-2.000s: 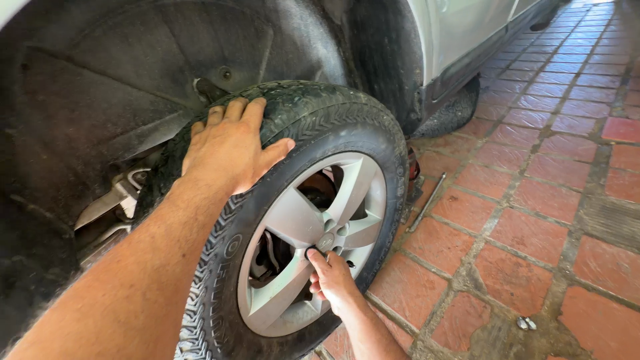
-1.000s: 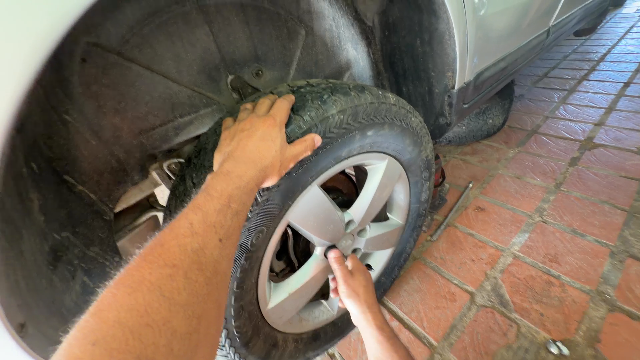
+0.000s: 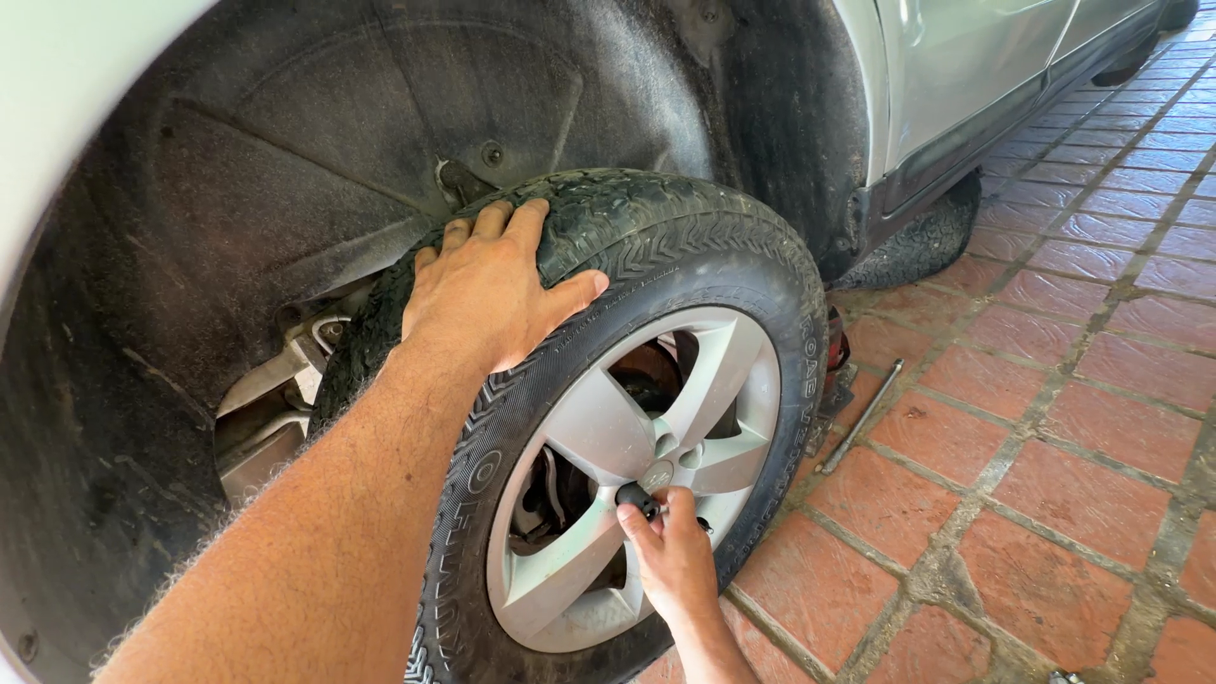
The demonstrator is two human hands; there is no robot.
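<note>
A car wheel with a silver alloy rim (image 3: 712, 370) and a black tire (image 3: 760, 242) stands inside the wheel arch. My left hand (image 3: 484, 285) lies on the upper tread and shoulder of the tire, fingers spread, gripping nothing. Low on the rim's centre, my right hand (image 3: 674, 551) holds a small tool with a black round head (image 3: 638, 500), its head at a lug hole beside the centre cap (image 3: 655, 475). My fingers hide most of the tool, so its exact kind cannot be told.
Behind the wheel is the dark wheel arch liner (image 3: 285, 142). A metal bar (image 3: 863, 416) lies on the red tile floor (image 3: 1064, 570). Something red (image 3: 836, 342) shows behind the tire. Another tire (image 3: 917, 242) lies under the car's sill (image 3: 959, 157).
The view has shifted, with the wheel now further right than two seconds ago. My left hand stays on top of the tire and my right hand stays by the rim's centre.
</note>
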